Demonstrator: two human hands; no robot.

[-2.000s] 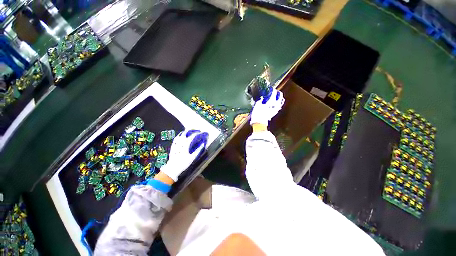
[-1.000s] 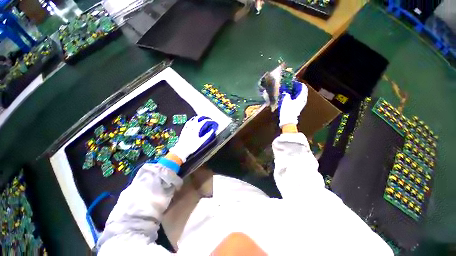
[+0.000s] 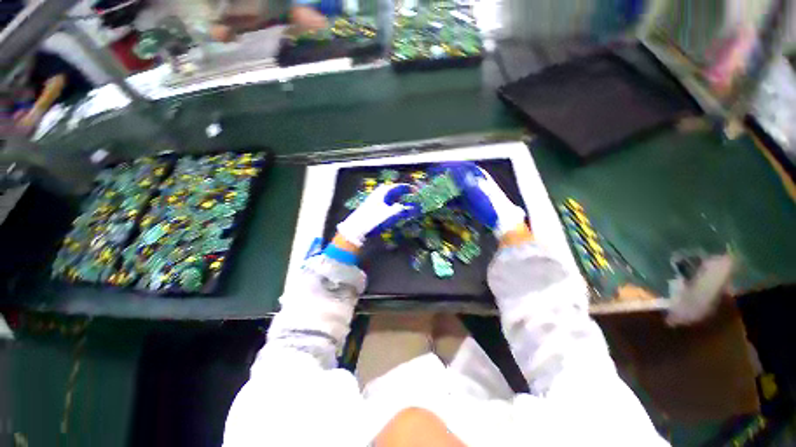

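The black working tray (image 3: 393,271) lies on a white sheet (image 3: 303,218) in front of me and holds a loose pile of small green and yellow boards (image 3: 441,262). My left hand (image 3: 375,214), in a white glove with blue fingers and a blue wrist strap (image 3: 339,254), is over the left side of the pile. My right hand (image 3: 483,199) is over the right side. Green boards (image 3: 435,190) lie between both hands, touching the fingers; the image is blurred and I cannot tell whether either hand grips them.
Two heaped trays of boards (image 3: 188,223) stand left. More full trays (image 3: 436,35) are at the back. A flat black tray (image 3: 598,100) lies back right. Board strips (image 3: 585,236) and a blurred bracket (image 3: 701,288) are right, above a cardboard box (image 3: 689,358). A person's arm (image 3: 45,98) shows far left.
The view has swung left. My right hand has left the bracket and come over the working tray. My left hand has moved from the tray's right edge onto the board pile.
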